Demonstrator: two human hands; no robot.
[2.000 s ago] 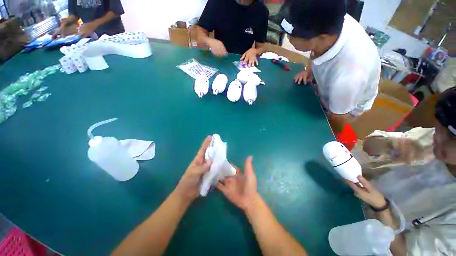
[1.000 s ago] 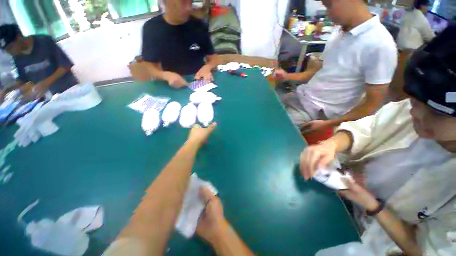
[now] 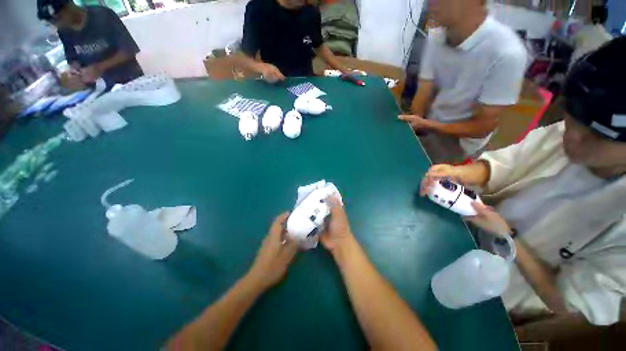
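Observation:
A white bulb-shaped camera [image 3: 310, 218] with small dark marks is held tilted above the table in front of me. My left hand [image 3: 273, 252] grips its lower left end. My right hand [image 3: 335, 225] holds its right side. A white crumpled cloth [image 3: 308, 190] shows behind and under the camera, partly hidden by it; which fingers press it cannot be told. Several more white cameras [image 3: 272, 118] lie farther off on the green table [image 3: 206, 154], beside pale label sheets [image 3: 241, 105].
A translucent squeeze bottle [image 3: 142, 232] lies at left against a folded cloth [image 3: 180, 217]. Another bottle [image 3: 470, 277] stands near the right edge. A neighbour at right holds a camera [image 3: 453, 197]. Green plastic pieces [image 3: 27, 168] and a white strip [image 3: 141, 94] lie far left. Other people sit around the table.
My left hand has come back from the far cameras, and a camera is now in my hands with the cloth. The far group has fewer cameras. The view has turned left.

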